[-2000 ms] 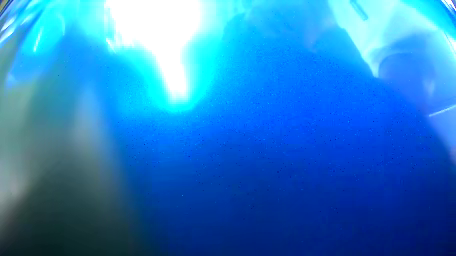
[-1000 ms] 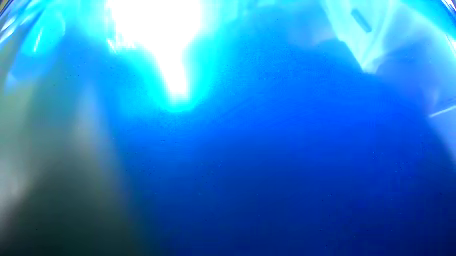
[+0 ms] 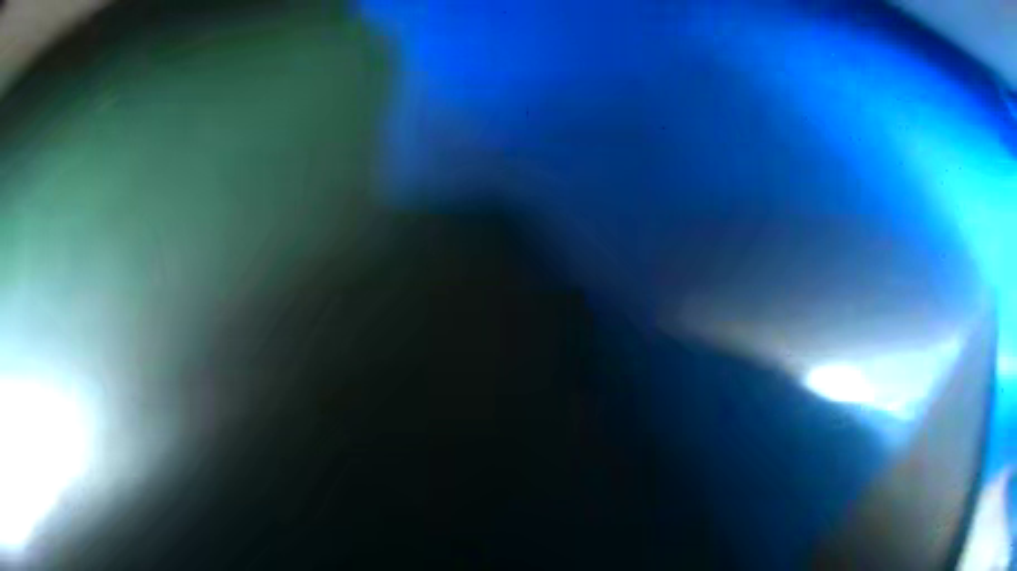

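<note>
Blue film (image 3: 691, 134) fills the upper middle and right of the view, very near the lens and blurred. It has a bright glare spot and a pale greyish fold at the lower right. A blurred dark area covers the lower middle; I cannot tell what it is. Neither of my hands can be made out in the view.
A blurred green surface (image 3: 223, 156) lies at the upper left, with a strong white glare at the left edge. Small pale areas show at the upper corners and the lower right corner; I cannot tell what they are.
The view has shifted. The green area at the left is larger, the blue now lies toward the upper right, and the large glare at the top is gone. A dark area now fills the lower middle.
</note>
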